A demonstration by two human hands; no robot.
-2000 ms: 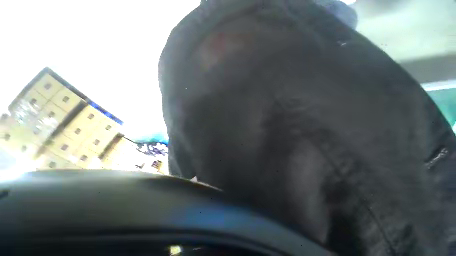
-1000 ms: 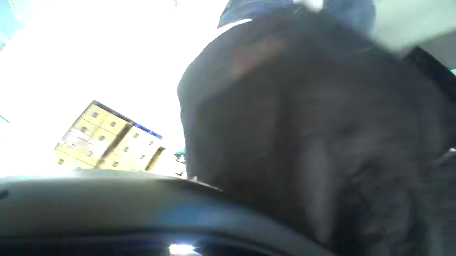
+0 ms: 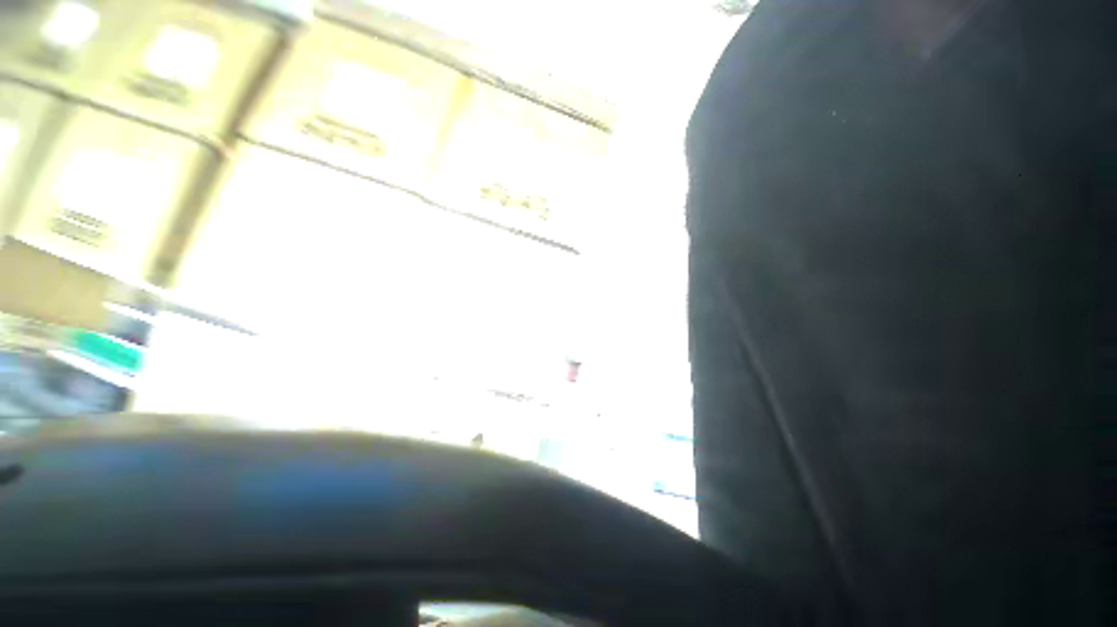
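Observation:
A dark jacket (image 3: 906, 306) fills the right side of the view, very close to the lens, with a seam running down it. A small reddish-brown patch shows at its top edge, too unclear to name. A smooth dark curved band (image 3: 368, 496) with a bluish sheen runs along the lower edge, in front of the jacket's lower part. Neither my left hand nor my right hand can be seen.
Large cartons (image 3: 110, 184) with pale labels stand tilted at the upper left, blurred and overexposed. A green patch (image 3: 108, 350) shows below them at the left edge. The middle is mostly glaring white, with small unclear objects low in it.
The view has shifted. The cartons now look much larger and sit at the upper left. The jacket's edge has moved right and the jacket looks darker.

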